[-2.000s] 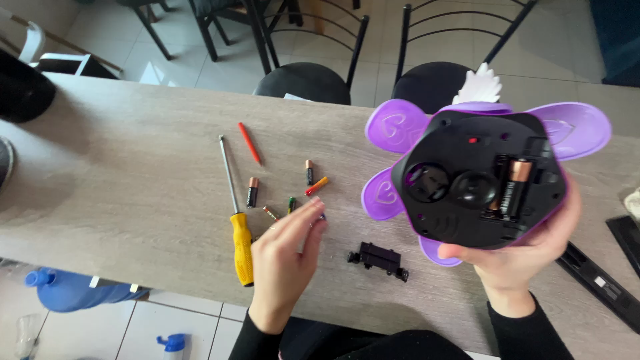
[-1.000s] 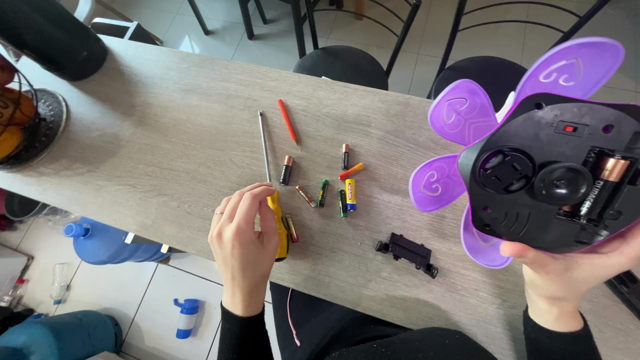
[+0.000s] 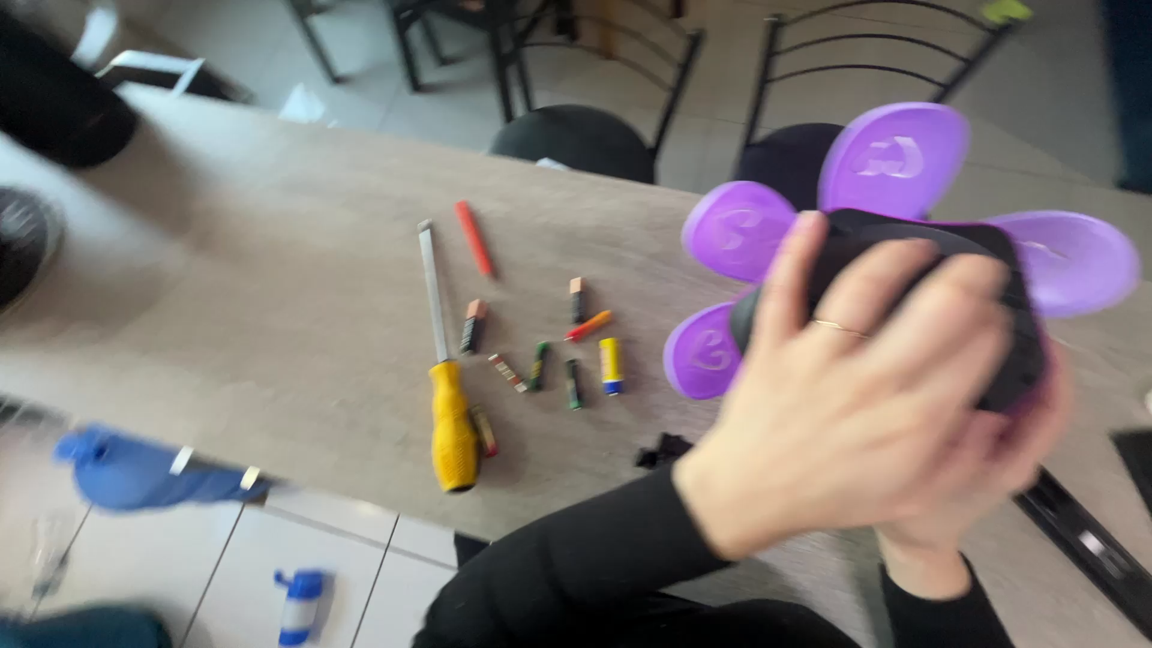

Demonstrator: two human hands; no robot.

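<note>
A purple flower-shaped plastic toy [image 3: 895, 162] with a black base is held up at the right. My right hand [image 3: 1017, 450] grips it from below and behind, partly hidden by my left hand [image 3: 864, 378], which lies across the black underside with spread fingers and covers the battery bay. To the left on the table are a yellow-handled screwdriver [image 3: 453, 427], a red stick-like piece [image 3: 473, 238], a black-and-copper battery [image 3: 473, 326], a similar one [image 3: 577, 301], a yellow-and-blue battery [image 3: 610, 366] and several thin batteries. A small black plastic part [image 3: 664, 450] is half hidden by my left wrist.
The wooden-look table [image 3: 270, 270] crosses the view. Black chairs [image 3: 576, 144] stand beyond it. A dark cylinder [image 3: 63, 90] is at upper left, a long black bar [image 3: 1089, 549] at lower right. On the floor side are a blue water jug [image 3: 144, 472] and a blue-and-white pump [image 3: 301, 607].
My left hand has moved right, from beside the screwdriver onto the toy's black underside. The battery bay, visible before, is now covered. My right hand still holds the toy.
</note>
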